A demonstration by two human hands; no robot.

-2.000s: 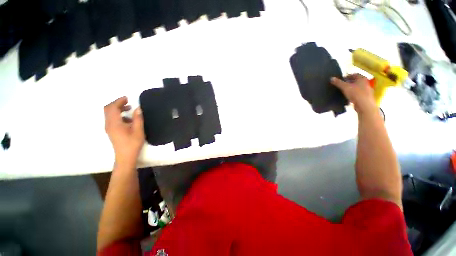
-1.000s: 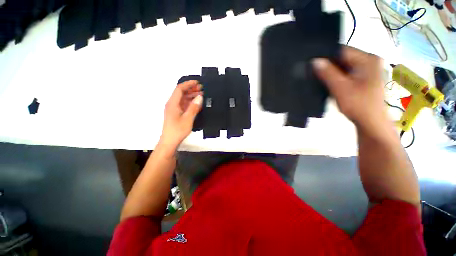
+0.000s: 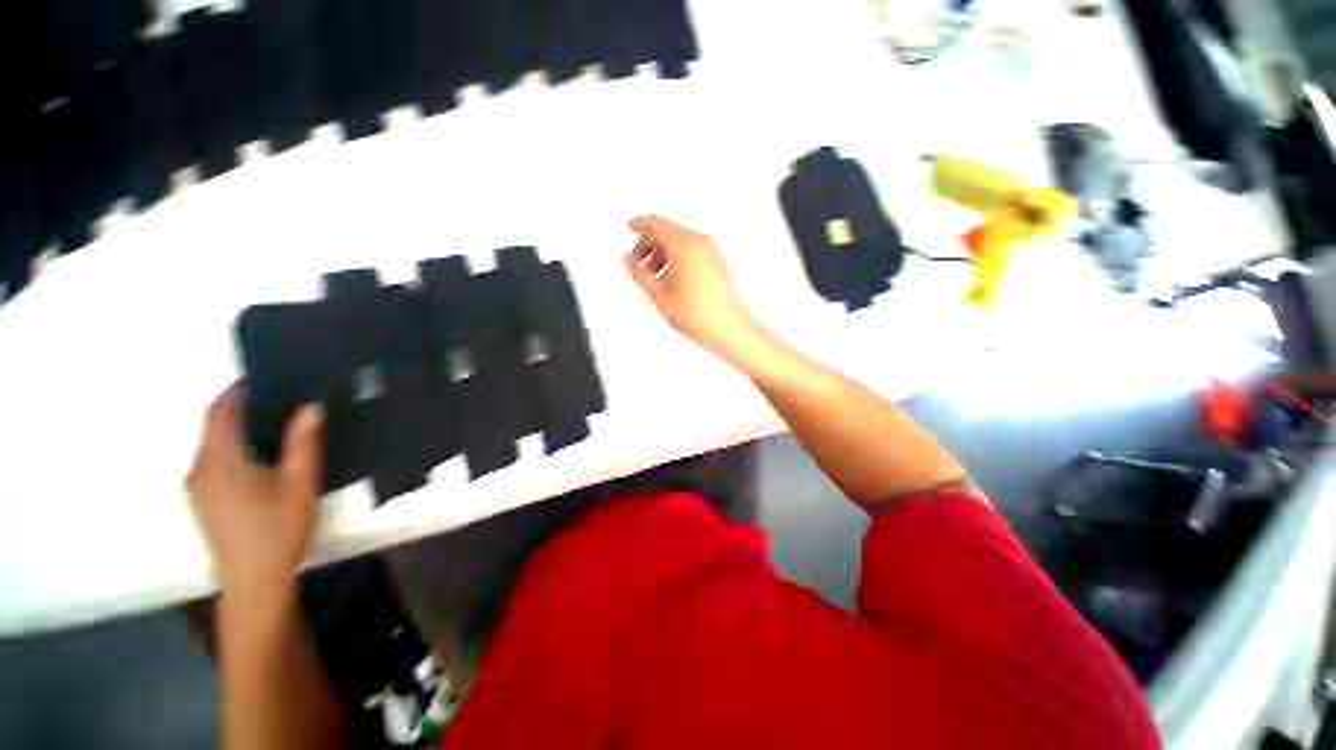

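Several black fabric pieces (image 3: 418, 374) lie overlapped in a short row on the white table, with three small grey rectangles showing. My left hand (image 3: 261, 491) grips the lower left corner of the leftmost piece, its thumb on top; the fingers are partly hidden. My right hand (image 3: 686, 276) is empty, fingers loosely curled and apart, above the table right of the row. A single black piece with a small pale yellowish patch (image 3: 865, 261) lies further right. The yellow glue gun (image 3: 1011, 205) lies beside it, with its orange-red trigger showing.
A long row of overlapped black pieces (image 3: 366, 73) runs along the far left of the table. Crumpled clear plastic (image 3: 1121, 242) lies at the right. Below the table edge are white-green scraps (image 3: 410, 696) at the left and dark items (image 3: 1128, 506) at the right.
The piece my right hand carried has left it, and the short row now shows three grey rectangles instead of two. My right hand is empty. A patched single piece shows near the glue gun.
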